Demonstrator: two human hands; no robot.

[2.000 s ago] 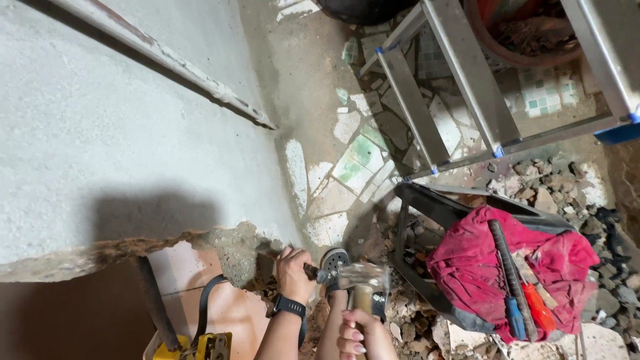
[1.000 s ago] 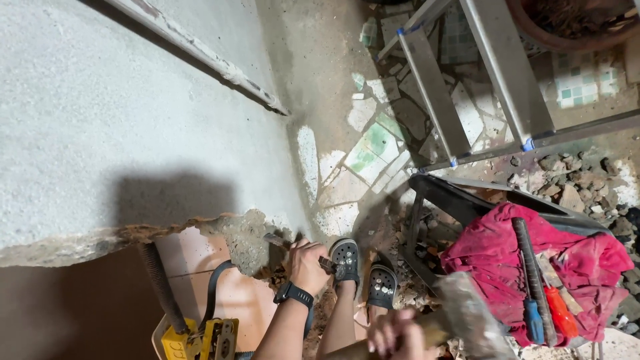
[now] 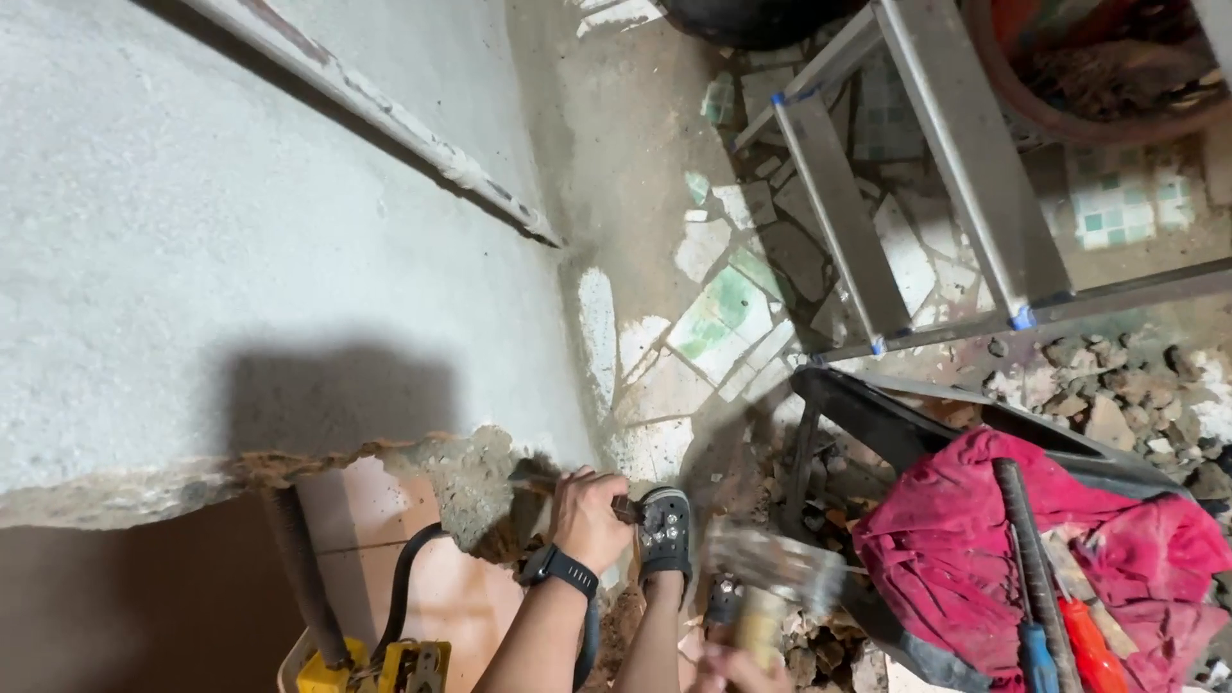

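My left hand point(image 3: 589, 520), with a dark watch on its wrist, grips a metal chisel point(image 3: 628, 510) held against the broken lower edge of the grey wall point(image 3: 481, 472). Its struck end points right, and its other end lies at the crumbled mortar. At the bottom centre my right hand point(image 3: 741, 671) is closed round the pale handle of a hammer point(image 3: 780, 568). The hammer's head is blurred and stands to the right of the chisel, apart from it. My dark clog point(image 3: 665, 529) shows between the two hands.
An aluminium ladder point(image 3: 948, 154) stands at the upper right beside a round tub point(image 3: 1068, 120). A black plastic chair point(image 3: 885, 414) bears a magenta cloth point(image 3: 934, 549), screwdrivers point(image 3: 1088, 645) and a ribbed bar point(image 3: 1030, 558). Rubble point(image 3: 1107, 404) lies around it. A yellow tool point(image 3: 414, 664) is at lower left.
The hammer was near the chisel two seconds ago, swung low to the right a second ago, and is now up nearer the chisel again. My left hand keeps its hold at the wall edge.
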